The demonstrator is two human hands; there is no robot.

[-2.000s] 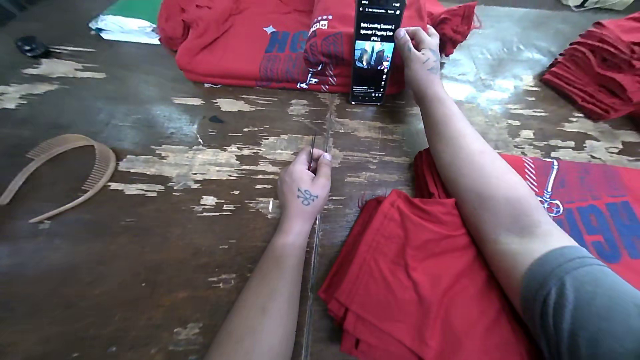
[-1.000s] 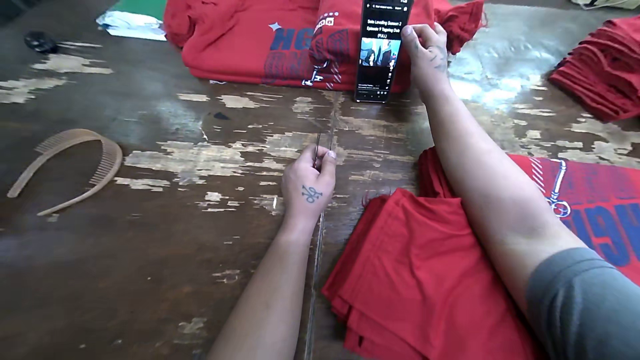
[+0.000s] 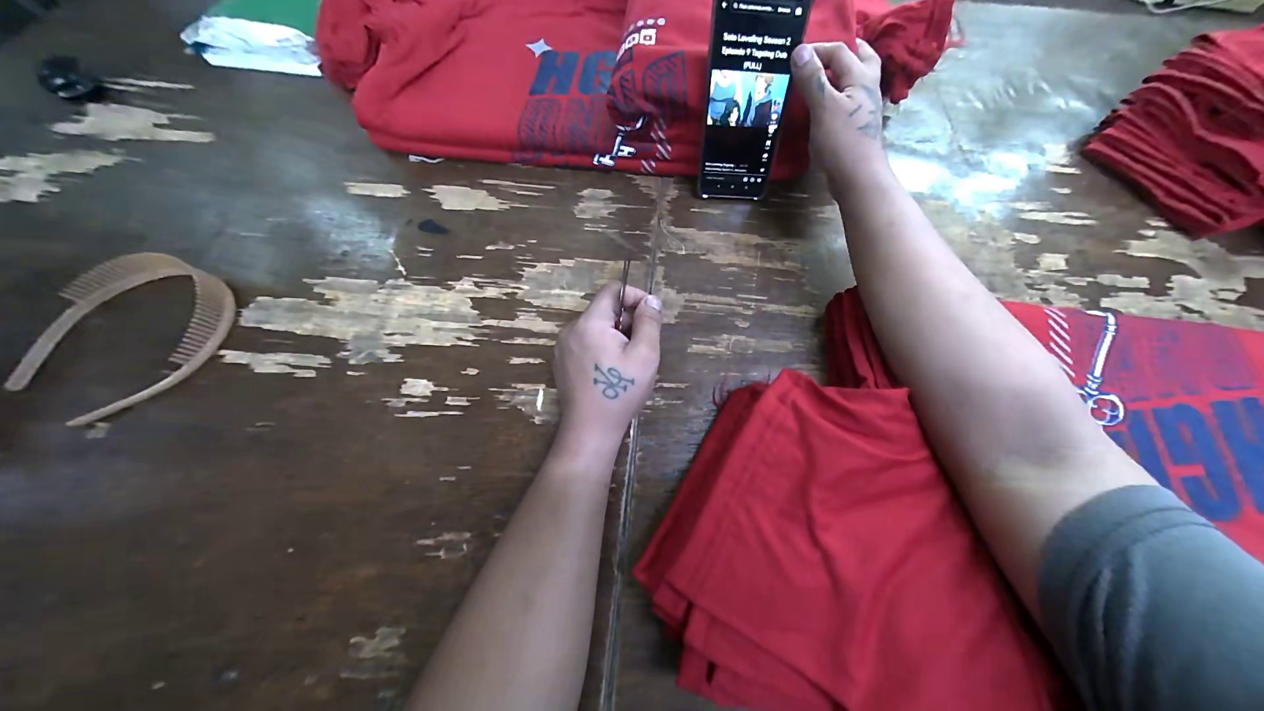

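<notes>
My left hand (image 3: 607, 355) is over the middle of the worn wooden table, closed on a thin metal tool (image 3: 625, 281), perhaps tweezers or thread snips; most of it is hidden in the fingers. At the upper right, my right hand (image 3: 844, 109) touches the right edge of a smartphone (image 3: 739, 148), its thumb at the side of the lit screen. The phone stands nearly upright against a pile of printed red garments (image 3: 444, 109). Under my right forearm lie folded red fabric pieces (image 3: 820, 513), beside another printed red garment (image 3: 1175, 395).
A brown toothed headband (image 3: 212, 306) lies on the table (image 3: 296, 553) at the left. Beyond it are a small black round object (image 3: 67, 77) and a white and green packet (image 3: 252, 44). More stacked red fabric (image 3: 1185, 138) sits at the far right.
</notes>
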